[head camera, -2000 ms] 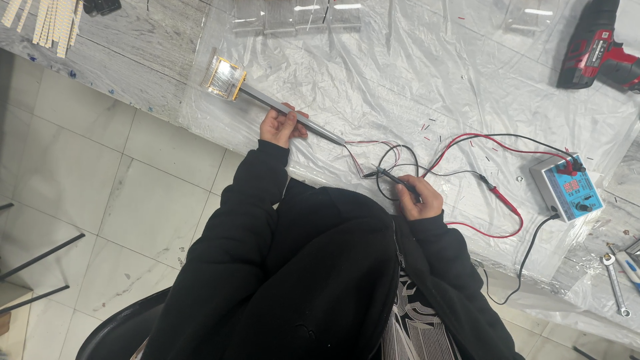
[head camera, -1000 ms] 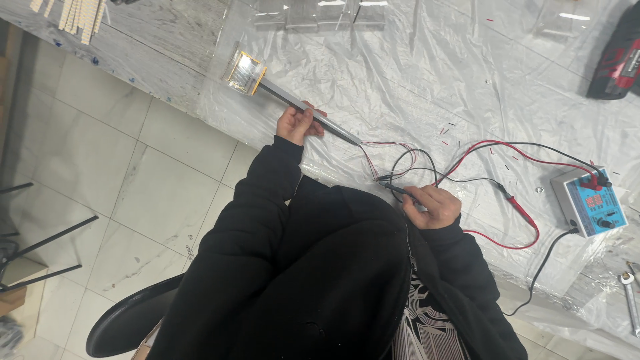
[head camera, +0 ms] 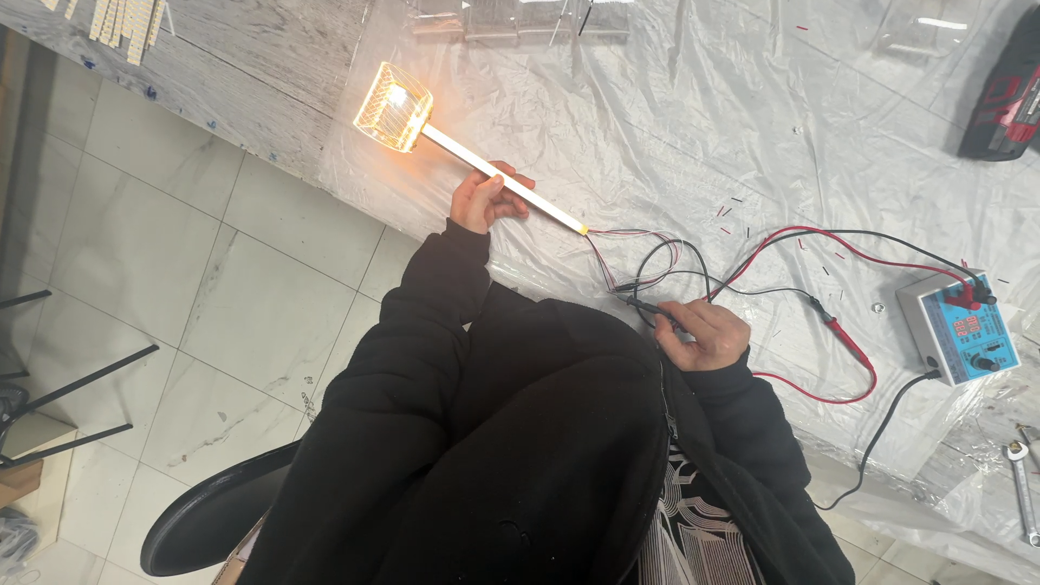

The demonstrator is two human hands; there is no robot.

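Observation:
My left hand grips a slim bar that glows white along its length. At its upper left end a clear, patterned lamp head shines warm yellow. Thin wires leave the bar's lower right end and run toward the black test probe, which my right hand holds between thumb and fingers. A red test clip lies on the plastic sheet to the right, joined to a thin black wire. Red and black leads run to a white and blue power supply box with a lit red display.
Plastic sheeting covers the table. A red and black power tool lies at the upper right, a wrench at the lower right. Clear plastic pieces are at the top, LED strips at the upper left. A black power cord hangs near my right sleeve.
The bar, unlit in both earlier frames, now glows white, and the lamp head has turned bright warm yellow. Both hands keep their holds on the bar and the probe.

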